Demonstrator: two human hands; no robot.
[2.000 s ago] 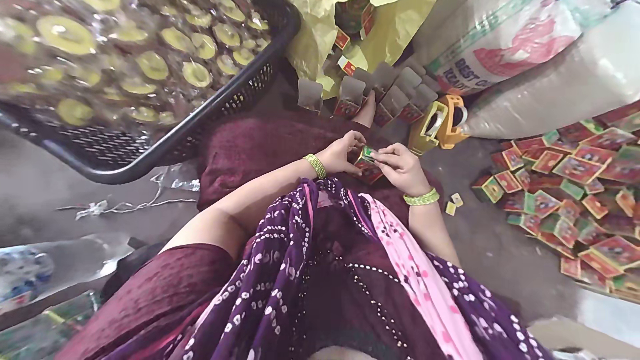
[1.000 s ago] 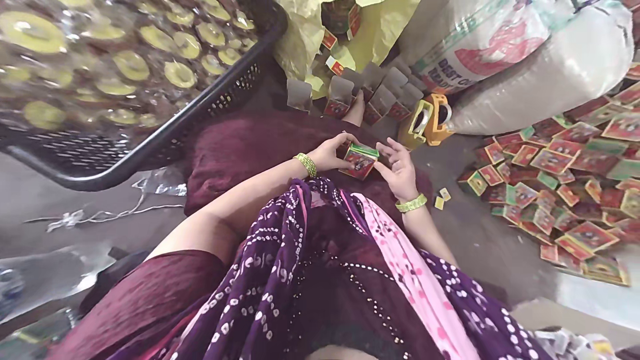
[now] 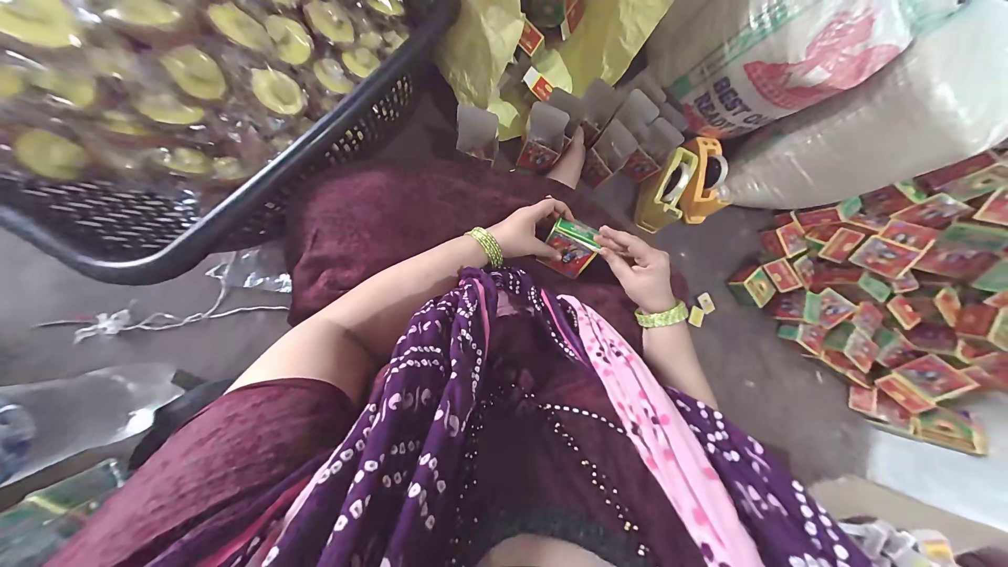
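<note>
Between my hands, above my lap, is a small red and green printed cardboard box (image 3: 571, 253), its green side facing up. My left hand (image 3: 537, 228) grips its left side with thumb and fingers. My right hand (image 3: 636, 264) has its fingertips at the box's upper right corner. Beyond them, several small boxes with raised grey flaps (image 3: 543, 130) stand near my foot. Two tape dispensers, one yellow (image 3: 660, 189) and one orange (image 3: 703, 181), stand to the right of these.
A black plastic basket (image 3: 276, 177) of wrapped yellow-topped items is at upper left. Printed sacks (image 3: 787, 71) lean at upper right, above a large pile of red and green boxes (image 3: 906, 291). White string (image 3: 173, 321) lies left; two small yellowish pieces (image 3: 701, 309) lie right.
The box between my hands now shows more of its green side and red face than two seconds ago. My right hand's fingers have shifted to its right edge.
</note>
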